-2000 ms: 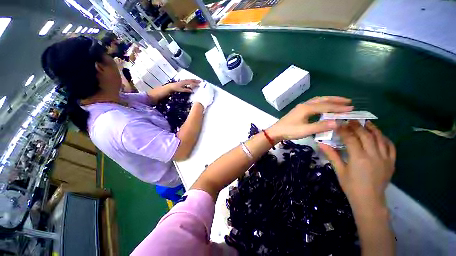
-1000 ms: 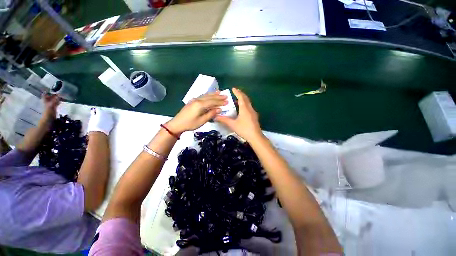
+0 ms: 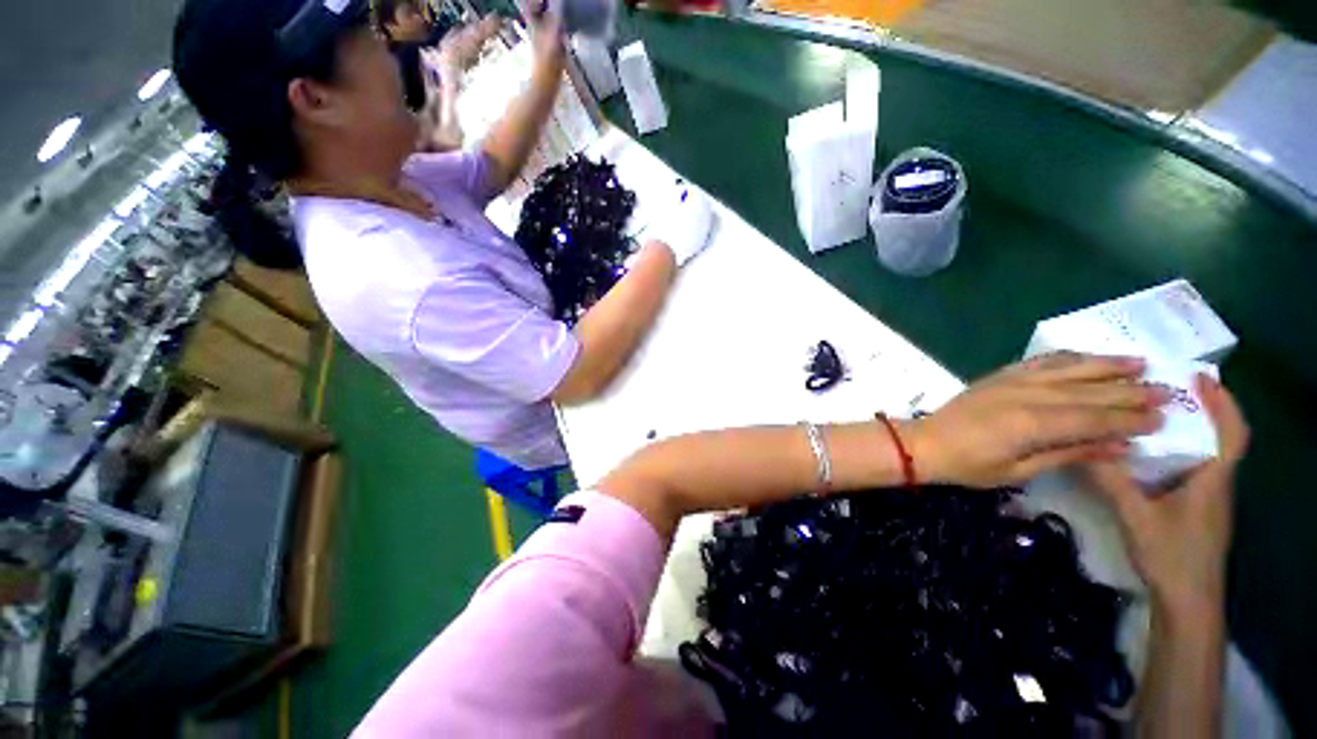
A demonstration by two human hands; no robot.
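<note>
My left hand (image 3: 1040,419) lies over the near side and top of a small white carton (image 3: 1173,422). My right hand (image 3: 1187,505) is at its right and lower side, so both hands hold it at the belt's near edge. Another closed white carton (image 3: 1141,325) lies just behind it on the belt. The heap of black cables (image 3: 910,614) lies on the white bench below my forearms. One short black cable (image 3: 823,367) lies apart from the heap.
An open carton (image 3: 831,173) with raised flap stands on the green belt (image 3: 1011,202) beside a bagged round device (image 3: 919,217). At left, a neighbouring worker (image 3: 448,289) with a white glove (image 3: 685,227) sits by another cable heap (image 3: 575,231).
The view has swung left. The bagged device and open carton appear farther right, and the neighbour shows more fully. The neighbour's bare hand is raised. My hands still hold the carton.
</note>
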